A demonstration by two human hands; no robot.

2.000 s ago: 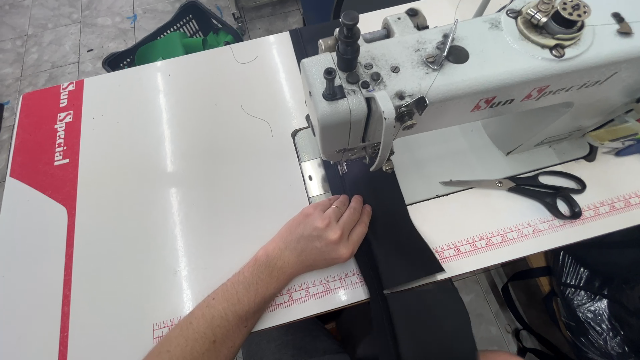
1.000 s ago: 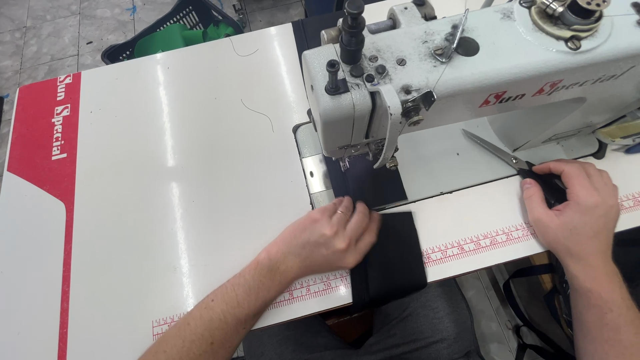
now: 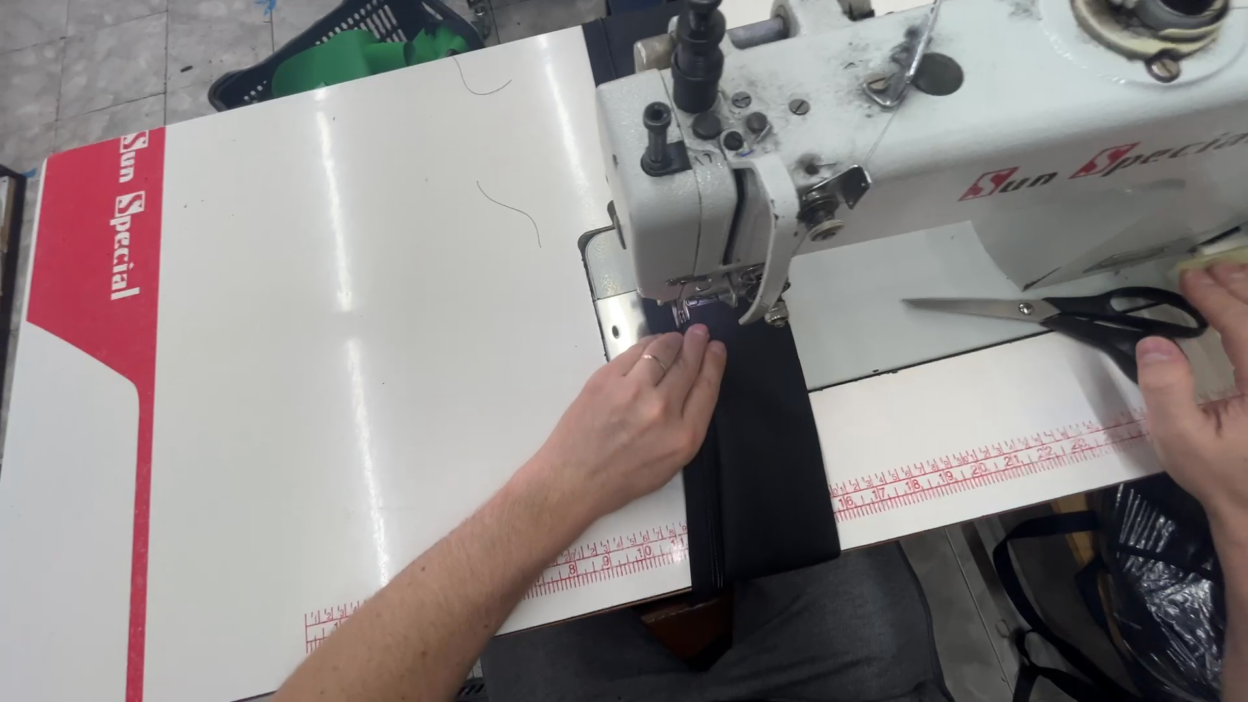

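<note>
My left hand (image 3: 643,414), with a ring on one finger, presses flat on black fabric (image 3: 770,458) just in front of the presser foot (image 3: 684,310) of a white industrial sewing machine (image 3: 877,127). The fabric runs under the needle area and reaches the table's front edge. At the right edge of the view, my right hand (image 3: 1194,400) has its thumb and fingers apart beside the black handles of scissors (image 3: 1102,317). These scissors lie on the machine bed with their blades pointing left. Part of my right hand is cut off by the frame.
Loose threads (image 3: 512,210) lie on the white table (image 3: 263,409), which has a printed red ruler (image 3: 975,468) along its front edge. Beyond the table stands a dark plastic basket (image 3: 234,90) holding green material (image 3: 336,63). A dark bag (image 3: 1160,585) is below at the right.
My right hand held the scissors one second ago; they now lie on the bed and the hand is farther right. My left hand has moved up close to the presser foot.
</note>
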